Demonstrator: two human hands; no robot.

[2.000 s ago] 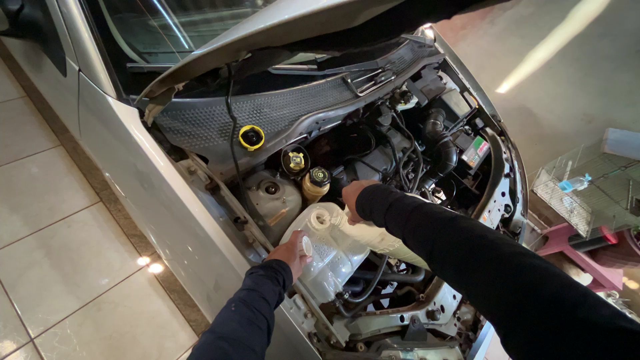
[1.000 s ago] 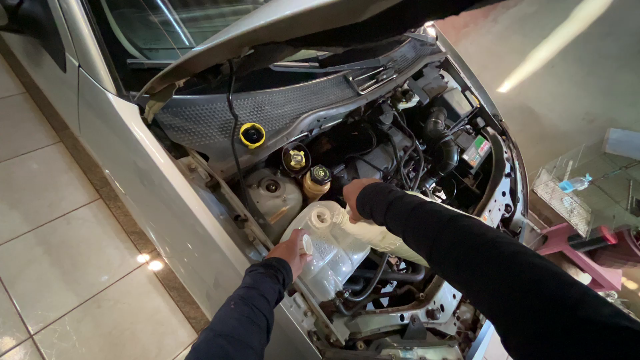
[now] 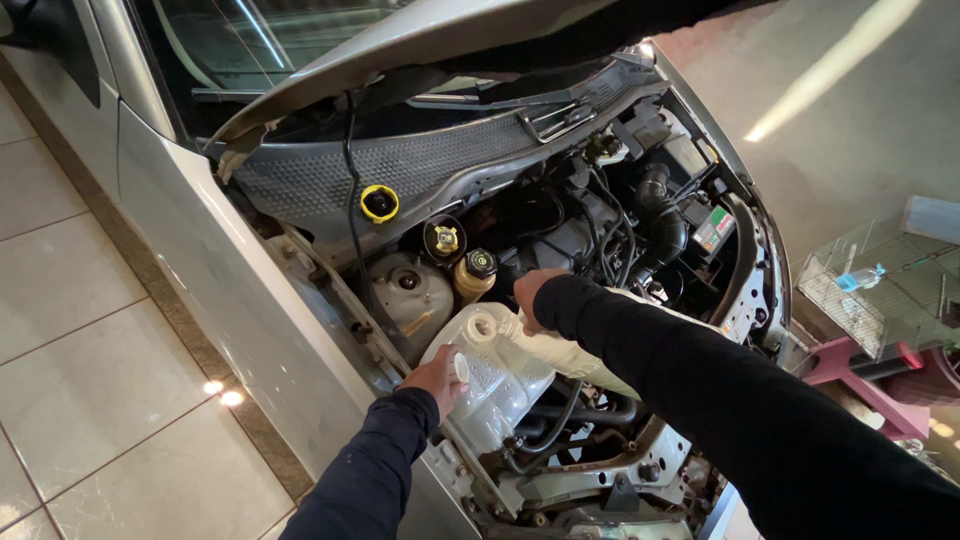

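Note:
A translucent white coolant reservoir (image 3: 491, 382) sits in the car's engine bay, its filler neck uncovered. My left hand (image 3: 436, 379) holds a small white plastic cap (image 3: 458, 367) beside the reservoir. My right hand (image 3: 536, 296) grips a pale plastic jug (image 3: 581, 360), tilted so that its mouth is at the reservoir's neck; much of the jug is behind my right sleeve. Whether liquid is flowing cannot be told. Behind the reservoir stands a power steering fluid bottle with a black cap (image 3: 481, 262). A yellow-rimmed black cap (image 3: 379, 203) lies on the cowl panel.
The raised hood (image 3: 360, 60) hangs over the back of the bay. A car battery (image 3: 709, 225) and an air hose (image 3: 661, 225) are at the right. The silver fender (image 3: 225, 300) borders the left. A wire cage (image 3: 862, 292) and a pink plastic stool (image 3: 840, 375) stand beyond the car.

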